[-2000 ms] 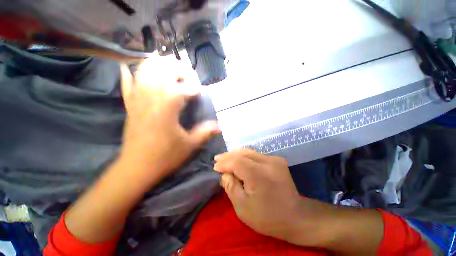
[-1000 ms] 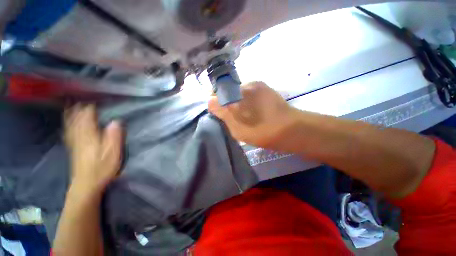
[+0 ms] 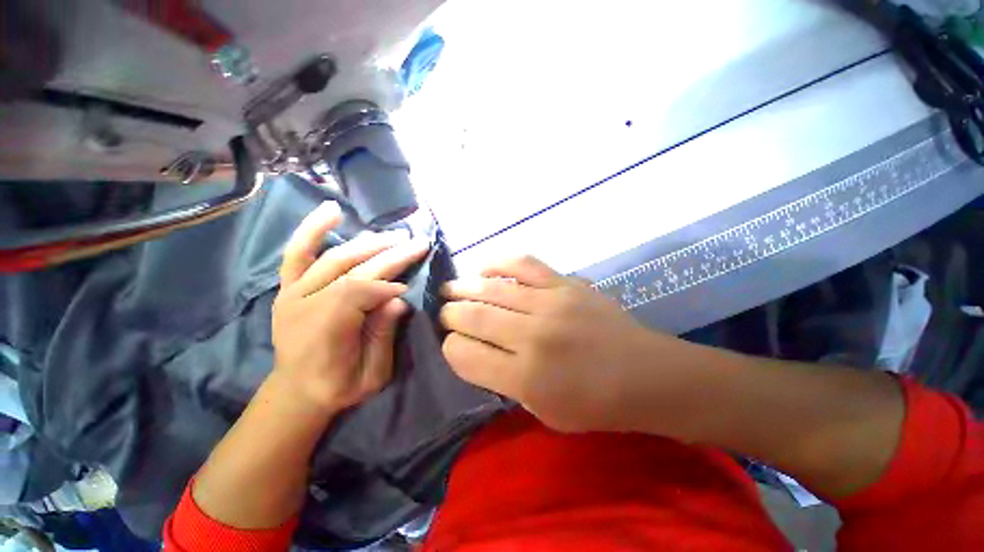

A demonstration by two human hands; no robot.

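Note:
A large dark grey fabric panel [image 3: 140,367] lies in folds over the left of the table and hangs toward the lap. My left hand [image 3: 340,313] pinches its layered edge just below the dark grey cylindrical attachment [image 3: 374,178]. My right hand [image 3: 540,345] holds the same edge from the right, fingers bent, close to the left fingertips. A small fold of fabric [image 3: 424,283] stands up between the two hands. The sewing machine head [image 3: 216,76] is above. The needle area is partly hidden by metal parts and glare.
The white machine table [image 3: 583,129] extends right, with a printed ruler scale [image 3: 745,243] along its front edge. Black scissors [image 3: 950,81] lie at the far right. A blue mark [image 3: 422,59] shows by the machine head. More dark fabric and a white piece [image 3: 906,318] are below the table at right.
My left hand has come back from the far left to the fabric edge. My right hand has moved down from beside the attachment. The view has shifted, and the fabric near the hands is refolded.

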